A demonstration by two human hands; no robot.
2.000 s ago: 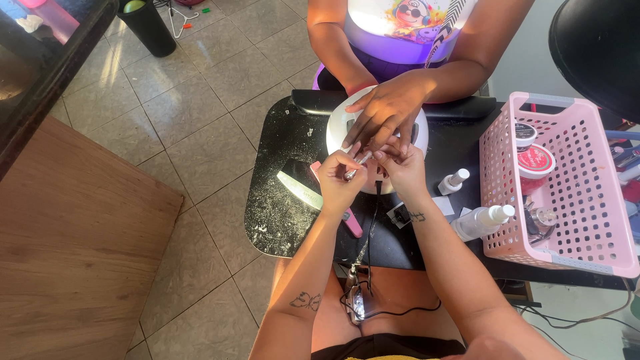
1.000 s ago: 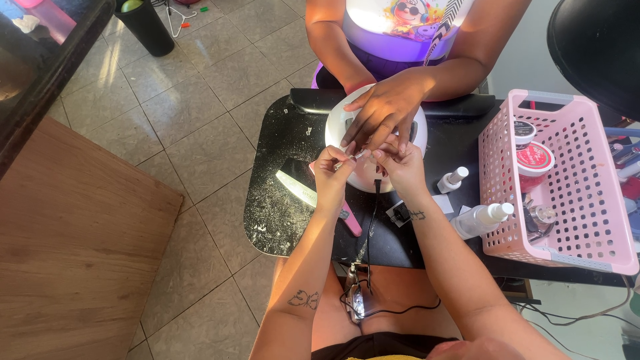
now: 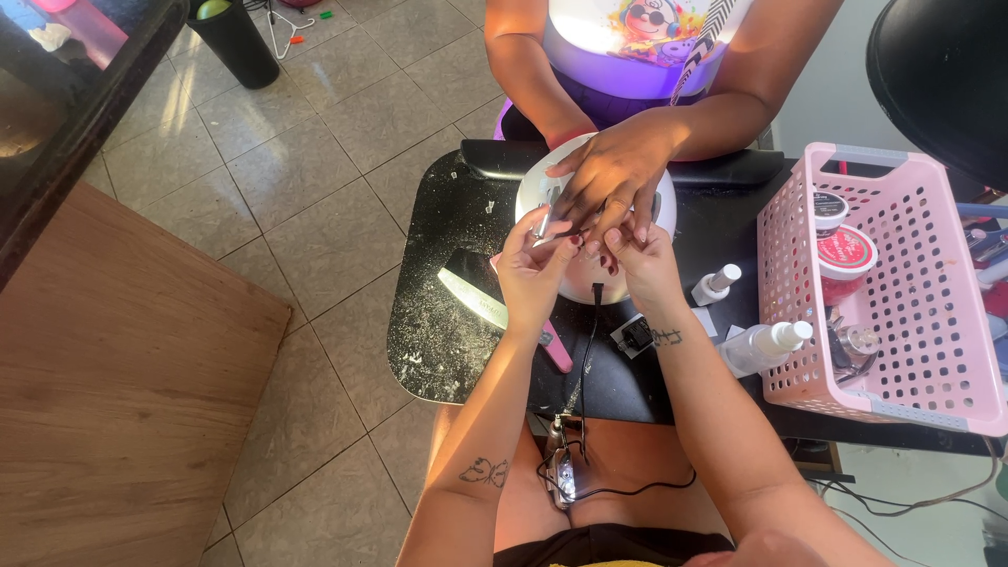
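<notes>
Above the white round nail lamp (image 3: 583,276), my left hand (image 3: 535,256) has a slim silver tool (image 3: 543,224) between its fingers, near the fingertips of the other person's hand (image 3: 618,169). From the right, my right hand (image 3: 650,264) grips one of that person's fingers. The other person's second arm (image 3: 543,87) reaches behind the lamp, its hand mostly hidden. Left of the lamp, a pale curved nail file (image 3: 472,299) and a pink file (image 3: 557,348) lie on the dusty black table (image 3: 429,346).
A small white bottle (image 3: 716,284) and a clear spray bottle (image 3: 760,349) stand beside a pink perforated basket (image 3: 913,346) holding jars (image 3: 844,256). A black cable (image 3: 587,354) runs from the lamp. A small electric device (image 3: 562,476) rests on my lap. A black lamp shade (image 3: 945,79) overhangs the right.
My left hand and the silver tool in it have shifted and turned slightly at the fingertips. My right hand stays at the other person's finger.
</notes>
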